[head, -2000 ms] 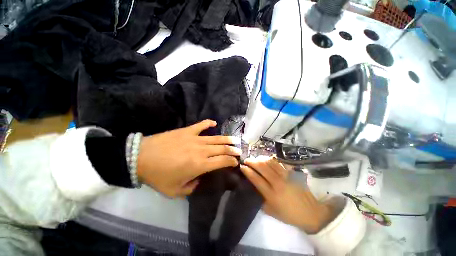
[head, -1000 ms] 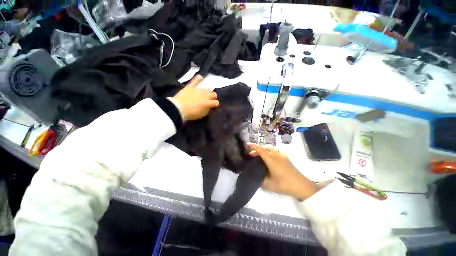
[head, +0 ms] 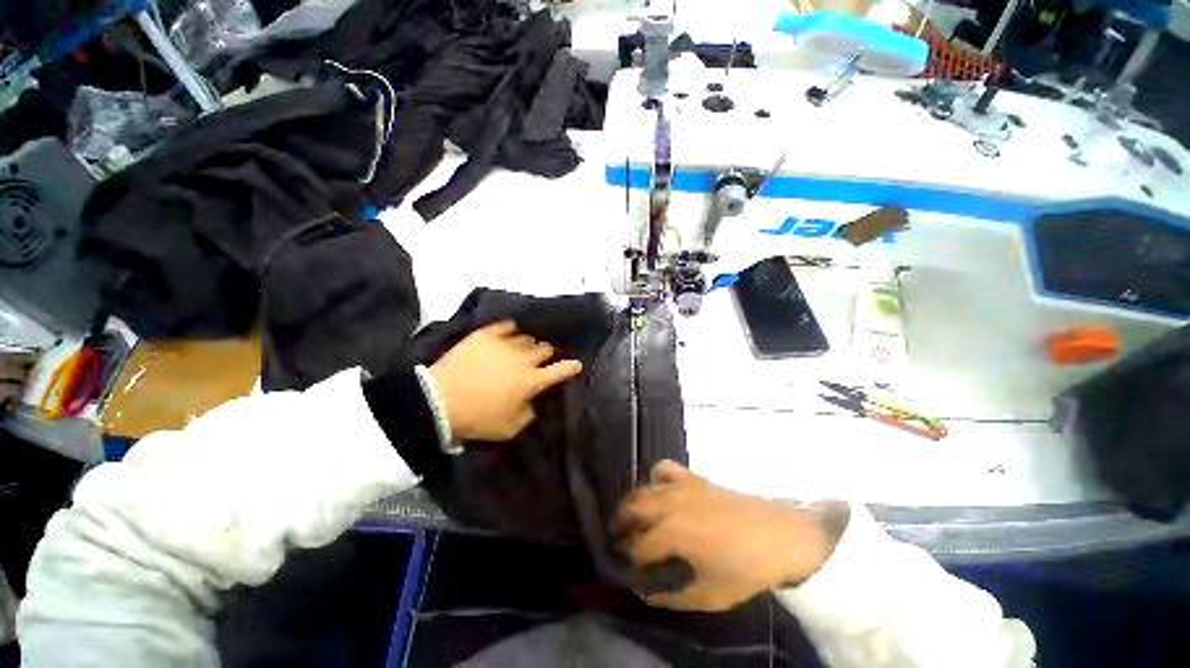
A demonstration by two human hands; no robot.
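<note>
The black garment piece (head: 522,457) lies in front of the sewing machine's needle and presser foot (head: 643,281) and hangs over the table's front edge. A thin pale line (head: 636,405) runs along it from the needle toward me. My left hand (head: 499,381) lies on the cloth left of this line, fingers apart, pressing it. My right hand (head: 705,538) has its fingers bent around the near part of the cloth at the table edge. More black cloth (head: 339,307) is joined or bunched at the left.
A smartphone (head: 780,308), a small white packet (head: 881,320) and snips (head: 885,410) lie right of the needle. A brown packet (head: 183,385) and orange-yellow handles (head: 76,381) are at left, near a grey fan-like box (head: 33,222). Black cloth (head: 1122,424) is at far right.
My left hand has come down nearer to me onto the cloth. My right hand has moved nearer the front edge and grips the cloth, which is now spread flatter, with the pale line visible.
</note>
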